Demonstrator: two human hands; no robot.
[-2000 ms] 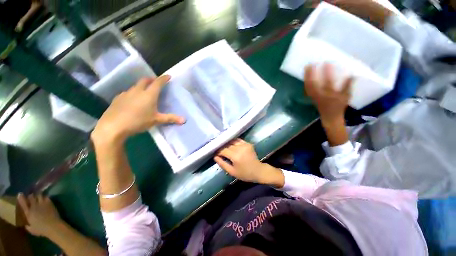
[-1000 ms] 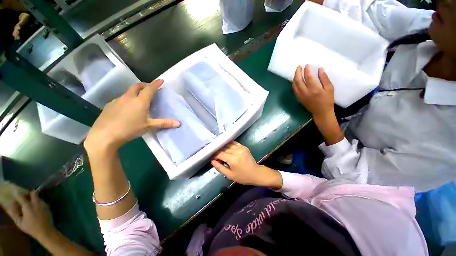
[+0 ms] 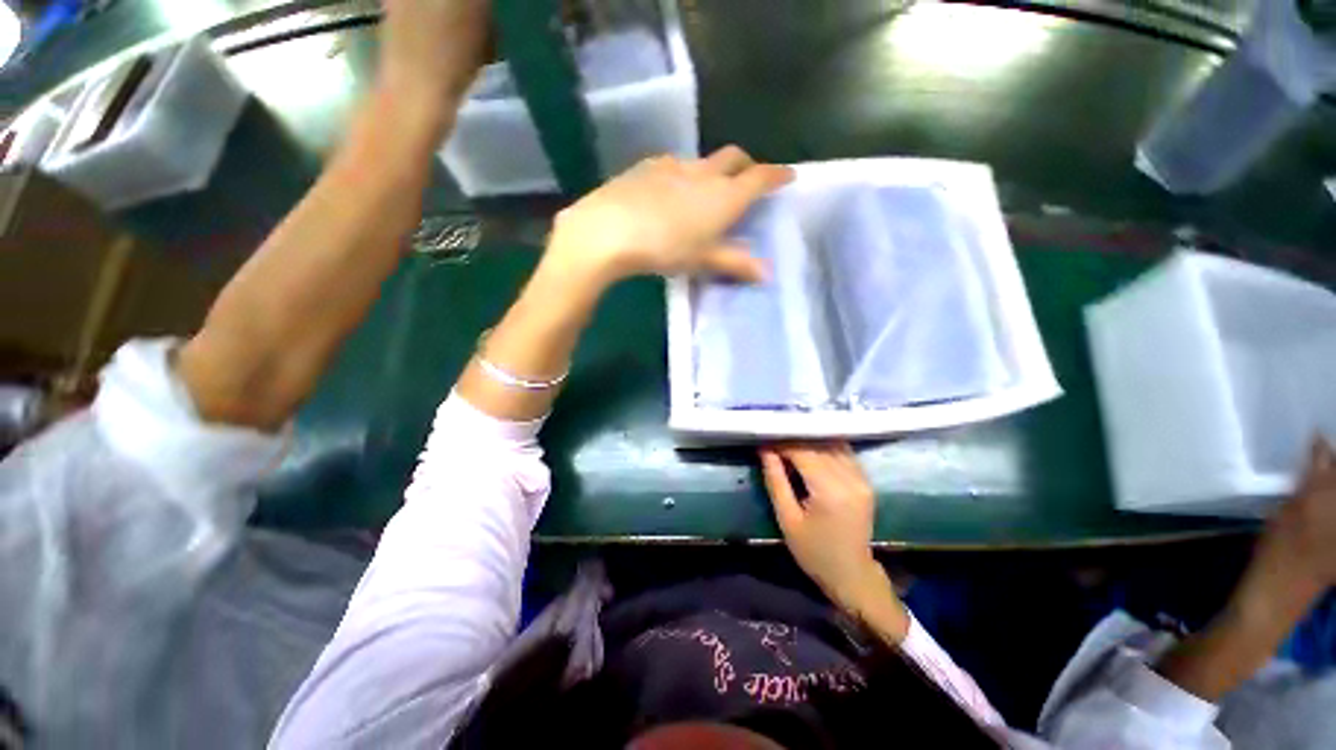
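A white foam box (image 3: 865, 425) lies in front of me on the green bench. Two wrapped units, the left one (image 3: 755, 330) and the right one (image 3: 916, 301), lie side by side in it in thin whitish bags. My left hand (image 3: 659, 223), slightly blurred, is at the box's far left corner, with the fingers on the rim and the thumb over the left unit. My right hand (image 3: 828, 513) holds the box's near edge from below; its fingertips are partly hidden under the box.
A neighbour's arm (image 3: 315, 249) reaches across at left, near brown cartons (image 3: 73, 279). Foam boxes stand beyond a green upright (image 3: 545, 103) and at far left (image 3: 154, 139). At right, a neighbour's hand (image 3: 1297, 542) touches an open foam box (image 3: 1172, 388). A bagged unit (image 3: 1231, 117) stands beyond.
The view has swung left, so the box appears squarer and farther right. The left neighbour's arm now reaches forward over the line. My hands remain at the same parts of the box.
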